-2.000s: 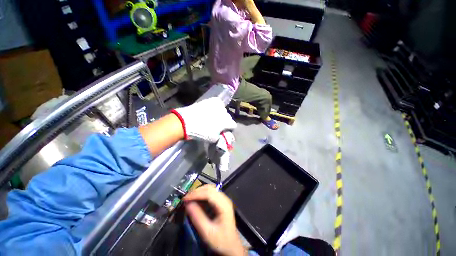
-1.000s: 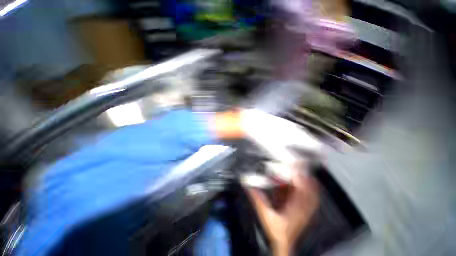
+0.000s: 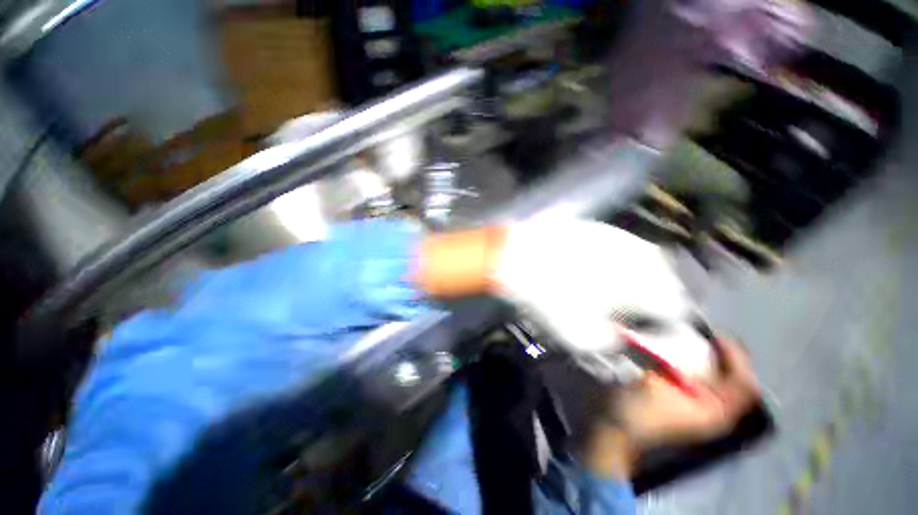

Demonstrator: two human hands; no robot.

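The frame is blurred. My left hand, in a white knit glove and blue sleeve, reaches in from the left and is closed on a loose white glove with a red cuff. My bare right hand is right at that cuff, below and to the right of my left hand, its fingers bent around the glove's edge. Whether the fingers are inside the glove or gripping it is hidden by blur. Both hands are above a black tray, which they partly cover.
A long silver rail crosses the upper left; a second rail runs under my left forearm. A person in pink is at the upper right beside stacked black trays. Yellow-black floor tape lies at the right.
The view has swung, so the surroundings sit further right and are blurred. My bare right hand, apart from the loose glove at first, is now up against its red cuff.
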